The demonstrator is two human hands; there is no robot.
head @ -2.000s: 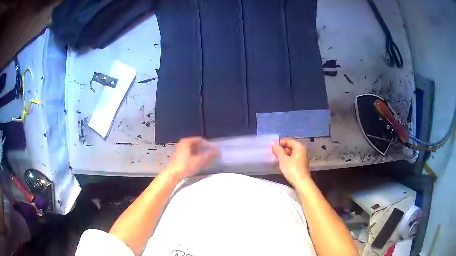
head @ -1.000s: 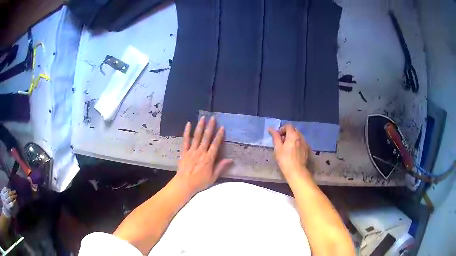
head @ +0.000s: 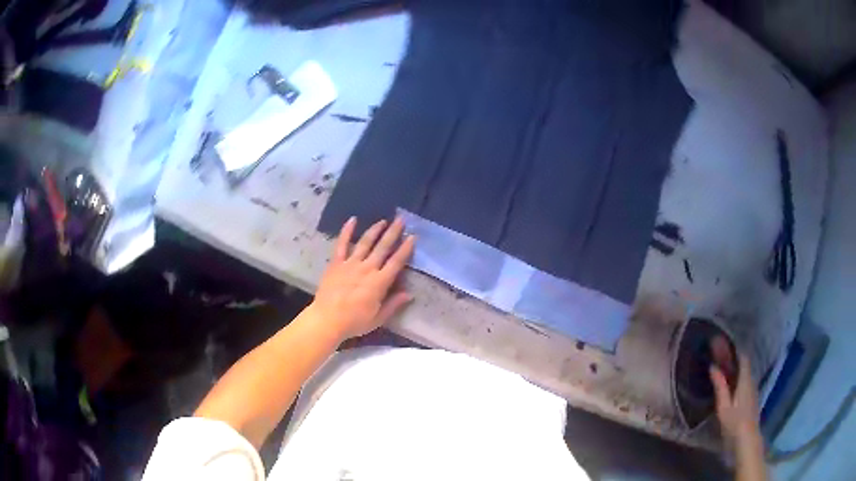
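The dark garment panel (head: 535, 122) lies flat on the table, with seams running along it. Two pale blue-lilac interfacing strips (head: 460, 260) lie end to end along its near edge, overlapping at a paler patch. My left hand (head: 364, 279) lies flat with fingers spread, fingertips at the left end of the strips and the panel's near edge. My right hand (head: 737, 390) is blurred at the right, its fingers around the handle of the steam iron (head: 695, 376). The iron rests at the table's right front; the hand hides most of the handle.
A small metal plate (head: 279, 85) lies by a white stack of strips (head: 282, 115) at the left. Black shears (head: 784, 216) lie near the right edge. Dark cloth (head: 319, 9) is at the far left. Another iron (head: 86, 202) stands on the neighbouring table.
The loose strip held in both hands is now down beside the first. My right hand has left the strips and moved right onto the iron. My left hand stays flat; the view has turned.
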